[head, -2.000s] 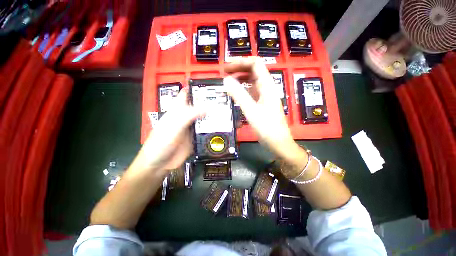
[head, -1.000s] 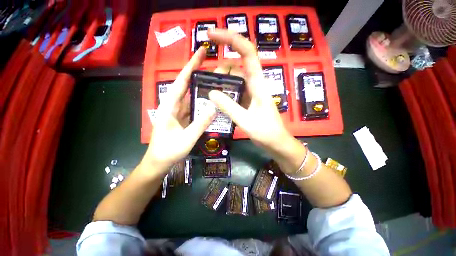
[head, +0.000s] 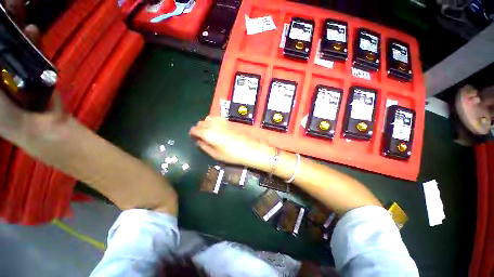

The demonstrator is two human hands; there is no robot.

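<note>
My left hand (head: 40, 121) is at the far left, cut off by the picture's edge, and holds a black handset unit (head: 24, 65) with a gold disc, tilted over the red stack. My right hand (head: 219, 142) is palm down at the near left corner of the red foam tray (head: 309, 142), fingers pointing left; whether anything is under the fingers is hidden. Several handset units (head: 325, 111) with white printed faces and gold discs lie in the tray's pockets. The upper left pocket holds only a white printed slip (head: 260, 25).
Brown-black flat rectangles (head: 267, 205) lie in front of the tray, partly under my right forearm. Small white squares (head: 172, 160) lie to the left. A gold piece (head: 397, 215) and white strip (head: 433, 202) lie right. Red stacks (head: 92, 70) flank the bench; a pink fan (head: 475, 111) is right.
The view has swung left. My left hand has carried the unit from over the tray to the far left. My right hand has let go and moved down to the tray's near left corner.
</note>
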